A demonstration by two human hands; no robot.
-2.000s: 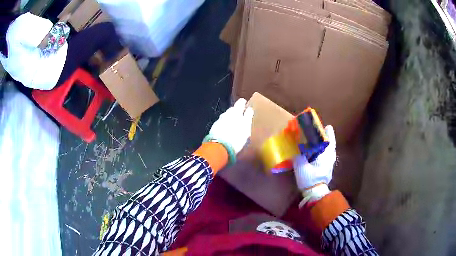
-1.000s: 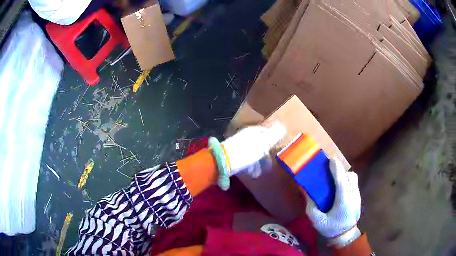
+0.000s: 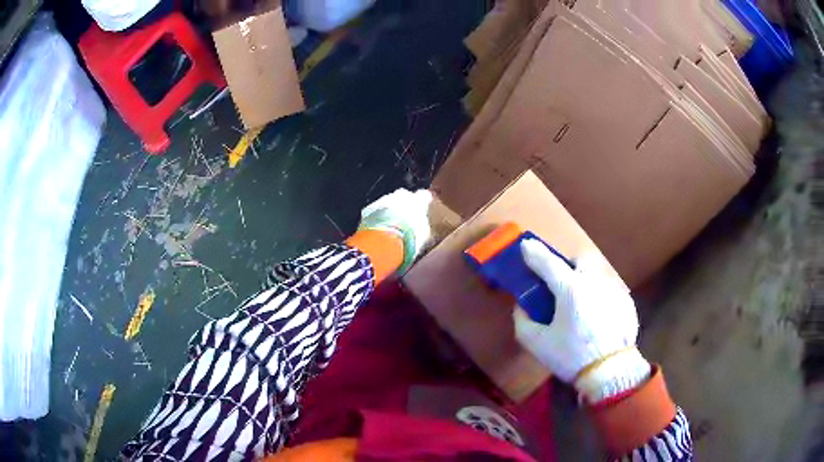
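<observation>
A brown carton (image 3: 488, 307) lies across my maroon-aproned lap, its flat top face up. My right hand (image 3: 583, 316), in a white knit glove, is shut on the blue and orange tape gun (image 3: 515, 266), which is over the carton's top face. My left hand (image 3: 397, 221), also gloved, is at the carton's upper left end, holding a small brown flap there; its fingertips are partly hidden. The underside of the carton is hidden.
A leaning stack of flat carton blanks (image 3: 623, 135) stands just beyond the carton. A blue crate (image 3: 763, 41) is behind it. A red stool (image 3: 149, 77), another carton (image 3: 260, 72) and a white wrapped bundle (image 3: 41, 226) are to the left.
My left hand has moved from over the carton's top to its upper left end. My right hand has moved the tape gun slightly left and up and turned it.
</observation>
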